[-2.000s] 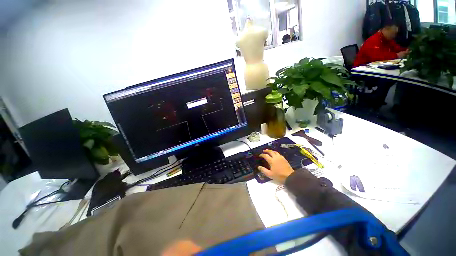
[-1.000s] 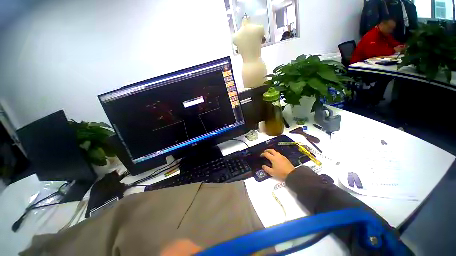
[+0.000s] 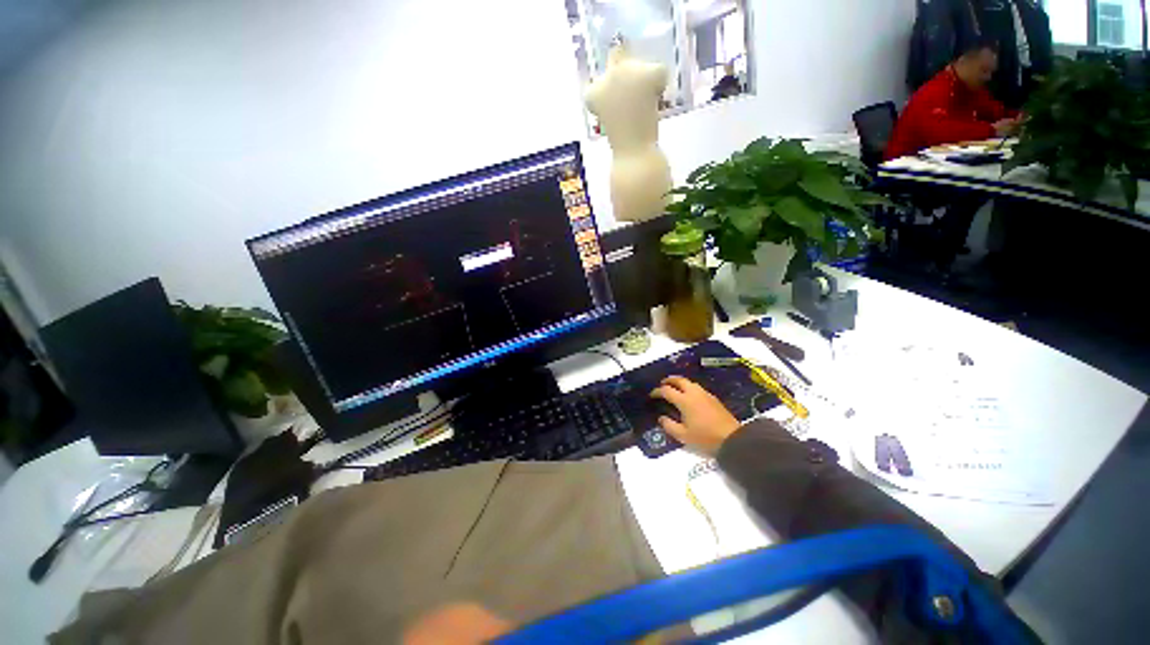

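My right hand lies palm down on the dark mouse pad, right of the black keyboard; the mouse under it is mostly hidden. My left hand is blurred and cut off by the bottom edge, on the grey-brown trousers; what its fingers do is hidden. The trousers spread over the desk's front edge, covering part of the keyboard's near side. The monitor shows a black drawing screen with thin white and red lines and a small white box.
A yellow-handled tool lies beyond my hand. A tape measure lies below the pad. A spec sheet lies at right. A bottle, plant and tape dispenser stand behind. A blue curved strap crosses the lower right. A person in red sits beyond.
The view has shifted slightly since the earliest frame. My right hand stays at the mouse pad, my left hand on the trousers. The trousers have not visibly moved.
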